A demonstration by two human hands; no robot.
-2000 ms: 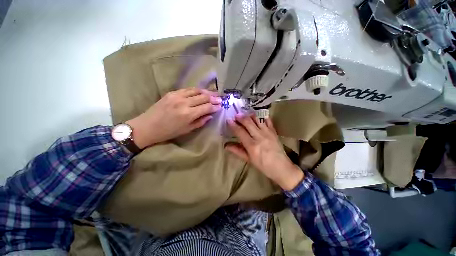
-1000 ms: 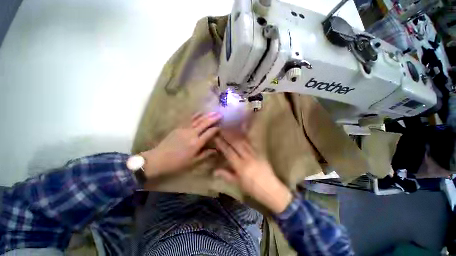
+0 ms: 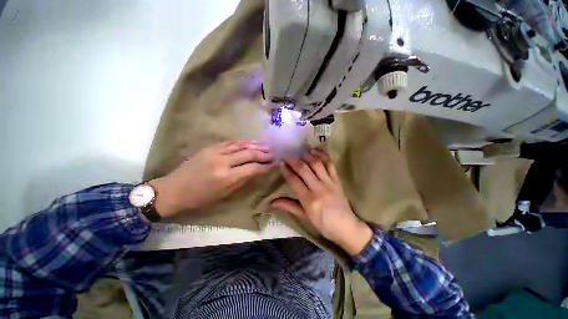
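A large tan cloth (image 3: 205, 118) lies on the white table and passes under the needle area (image 3: 286, 116) of the white sewing machine (image 3: 430, 68), marked "brother". Bright violet-white light blurs the needle and the cloth around it. My left hand (image 3: 212, 174) lies flat on the cloth, left of and just below the needle, fingers extended towards it. My right hand (image 3: 317, 196) rests on the cloth below the needle, fingers spread and thumb pointing left. Neither hand visibly grips the cloth. The cloth's lower edge is rumpled between the hands.
The table's front edge with a printed ruler (image 3: 199, 229) shows below my left hand. Tan cloth hangs over the edge at the right. A small tan piece (image 3: 503, 187) lies at the far right. My lap with a striped garment (image 3: 243, 293) is below.
Over two seconds the cloth has shifted and turned, exposing the ruler edge and spreading further right. Both hands have moved down from the needle. The view swung away and back closer to the machine.
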